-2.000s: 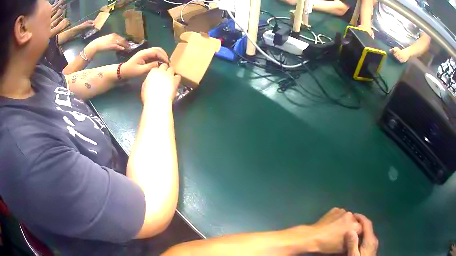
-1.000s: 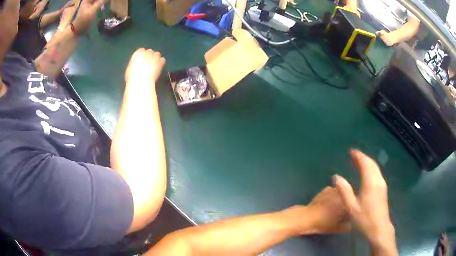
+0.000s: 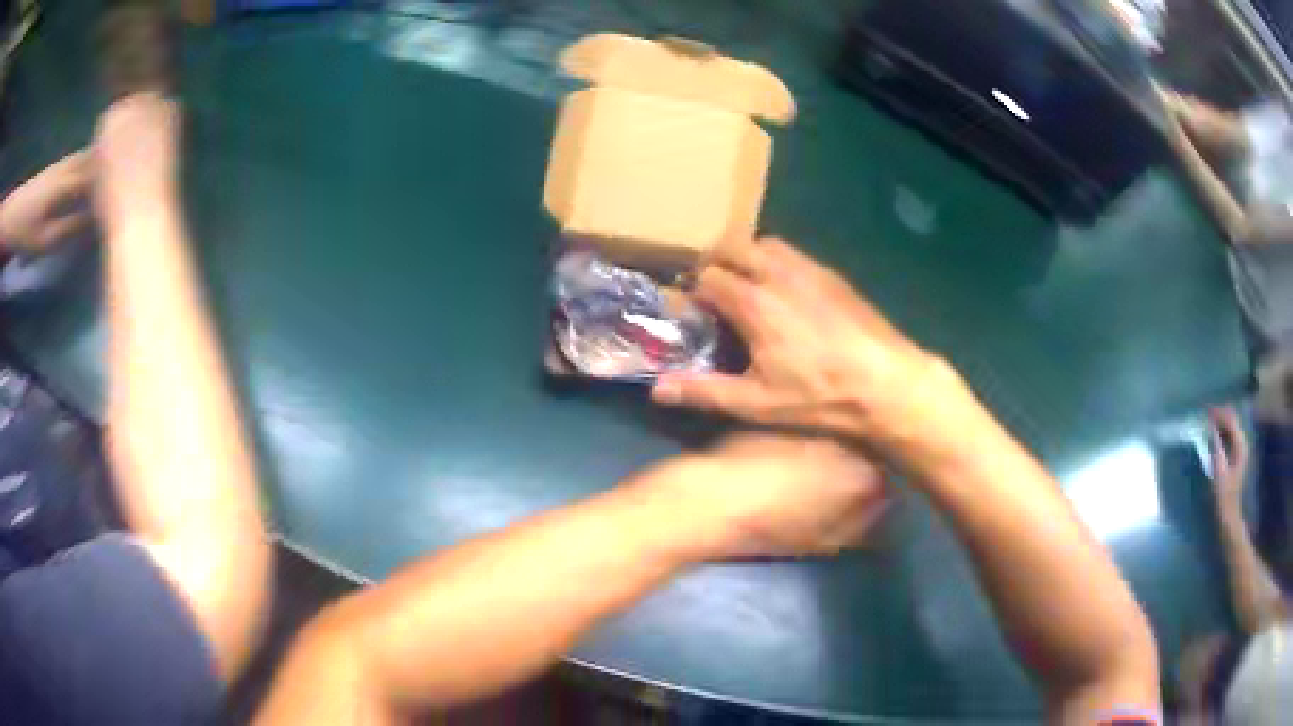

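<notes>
A small mailer box stands open in front of me, its plain brown lid [image 3: 659, 168] raised and leaning away. A shiny clear plastic bag [image 3: 631, 324] with silvery and red bits lies in its dark tray. My right hand [image 3: 794, 341] is at the right side of the box, thumb and fingers spread around the tray's right end. My left hand [image 3: 808, 496] rests below my right wrist, over the table near its front edge. Its fingers are curled and blurred, and I cannot tell if it holds something.
The glossy green table [image 3: 383, 284] bends around the box. A large dark radio-like box [image 3: 1007, 85] stands at the back right. A neighbour's forearm [image 3: 177, 383] reaches over the table at the left. Other people's arms [image 3: 1234, 496] show at the right edge.
The open box has come from beside the neighbour to in front of me, as the view turned left and down. My right hand has moved to the box. The neighbour's arm is now farther left.
</notes>
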